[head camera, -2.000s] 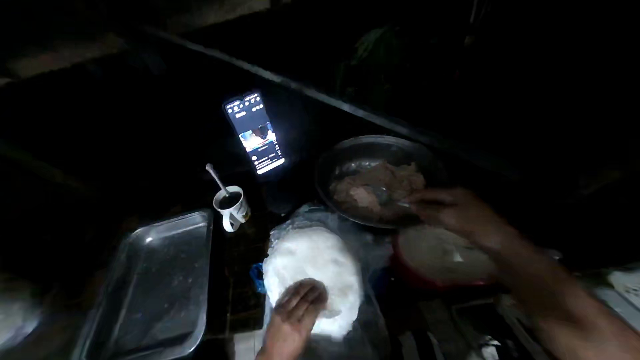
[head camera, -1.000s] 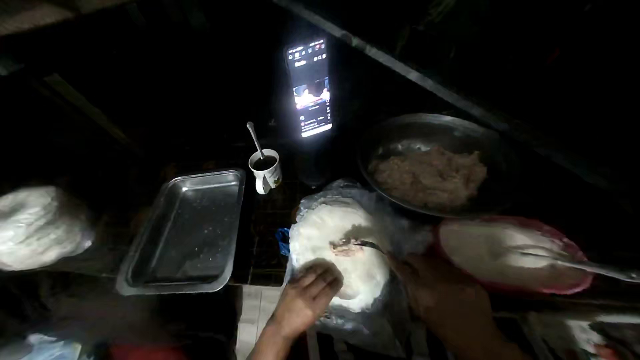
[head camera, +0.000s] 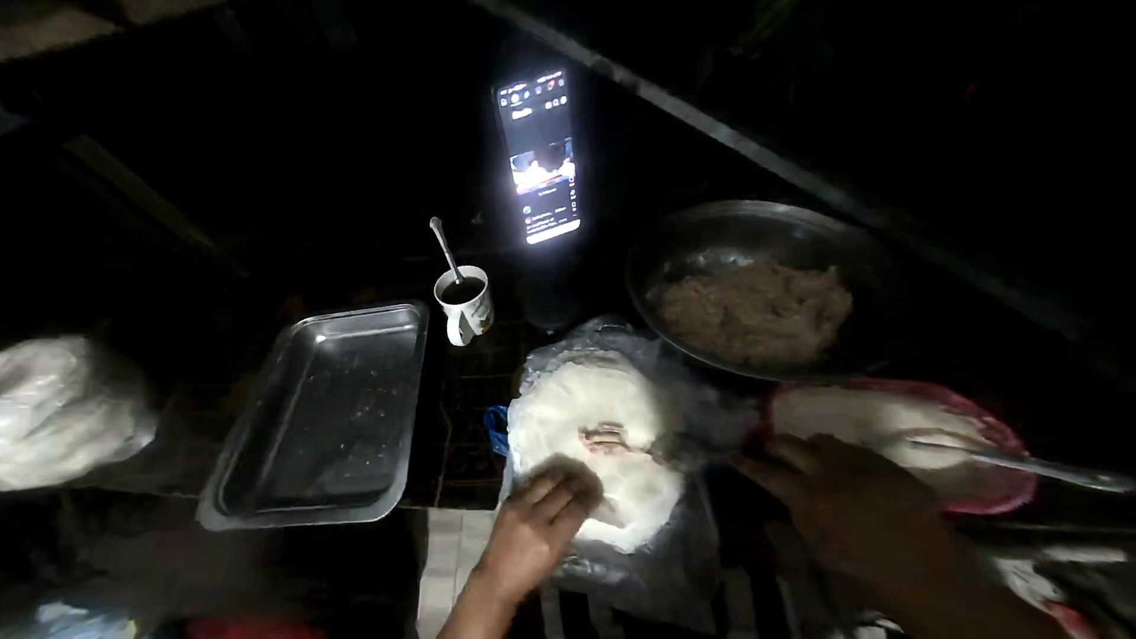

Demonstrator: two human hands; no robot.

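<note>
A flattened round of white dough lies on a clear plastic sheet, with a small brownish lump of filling at its middle. My left hand rests on the lower left edge of the dough, fingers bent; whether it pinches the edge is unclear. Just right of the dough, my right hand is dark and blurred, in front of a red-rimmed bowl of pale flour-like stuff. A metal spoon lies in that bowl. Behind, a wide metal pan holds brownish minced filling.
An empty metal tray lies to the left, near a cup of dark liquid with a spoon in it. A lit phone stands behind. At far left is a plastic-wrapped white mass.
One second ago my right hand was at the dough with a utensil at the filling; now it is farther right, by the red-rimmed bowl. Two seconds ago it was at the pan, and no filling showed on the dough.
</note>
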